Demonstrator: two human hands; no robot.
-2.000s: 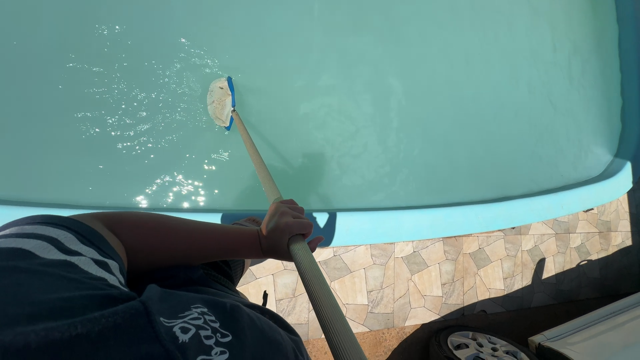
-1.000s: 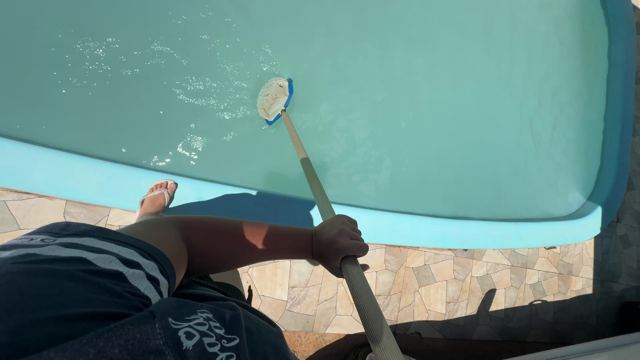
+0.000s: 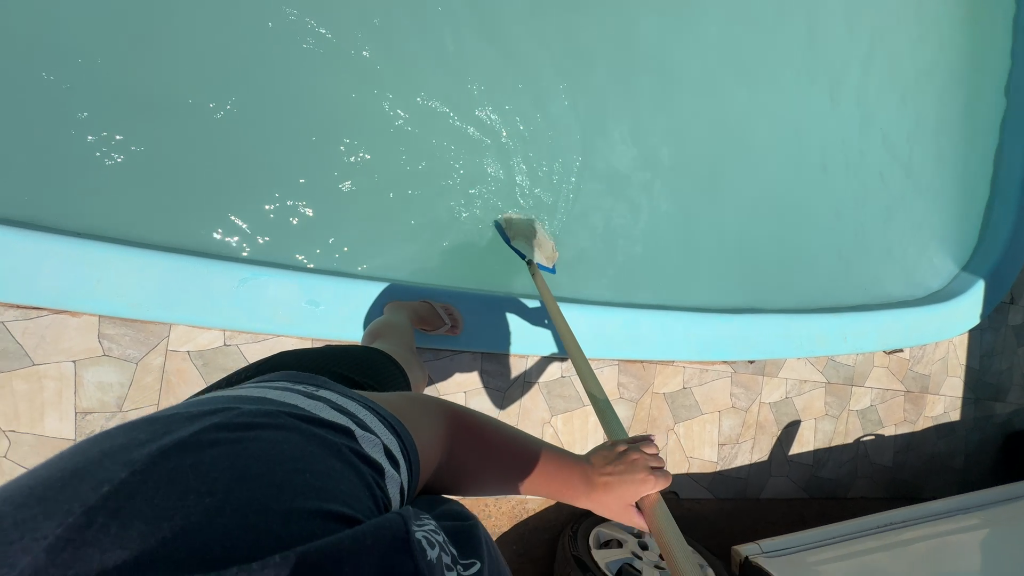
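My left hand [image 3: 628,480] is closed around a long pale ribbed pole [image 3: 588,380] at the lower right of centre. The pole slants up and left over the pool's rim. At its far end a skimmer net with a blue frame and pale mesh [image 3: 530,238] is at the water, close to the near pool wall. Small glints and ripples show on the water just above the net. The pole's near end leaves the view at the bottom, below my left hand. My right hand is not in view.
The light-blue pool rim [image 3: 720,332] crosses the view, with my sandalled foot [image 3: 438,317] on it. Irregular stone paving [image 3: 704,432] borders the rim. At the bottom right are a wheel [image 3: 628,550] and a white panel-like object [image 3: 896,536].
The net has come nearer to the near pool wall, and its blue edge now faces the lower left instead of the right. My left hand stays closed on the pole.
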